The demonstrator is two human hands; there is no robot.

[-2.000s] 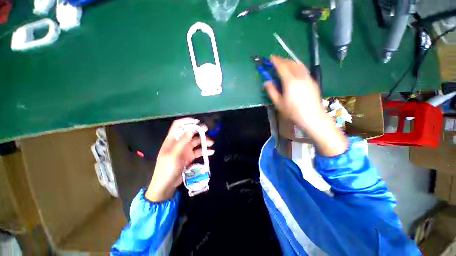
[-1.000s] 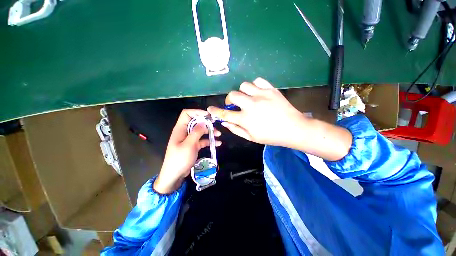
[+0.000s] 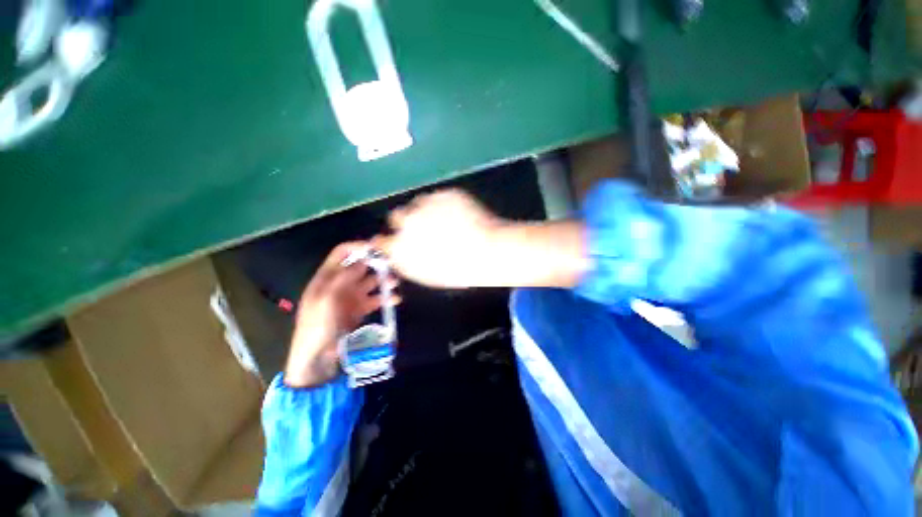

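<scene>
My left hand point(image 3: 332, 311) holds the white loop-shaped housing half point(image 3: 368, 353) over my black-clothed lap. Its wider base with a blue patch hangs at the lower end. My right hand point(image 3: 435, 240) is blurred and closed at the top of the loop, touching or very near my left fingertips. The blue-handled cutters are hidden in this frame, so what my right hand grips does not show. The matching white housing cover point(image 3: 374, 116) lies alone on the green bench, its loop pointing away.
White loop units point(image 3: 35, 101) lie at the bench's far left. A thin silver strip point(image 3: 578, 32) and the hammer's black grip point(image 3: 635, 116) are at right. Cartons point(image 3: 162, 379) stand below the bench edge at left and right, with a red plastic crate point(image 3: 890, 151) far right.
My right hand went from the blue-handled cutters on the bench to the loop's top in my left hand. The cutters showed in its fingers a second ago. The view has shifted and blurred.
</scene>
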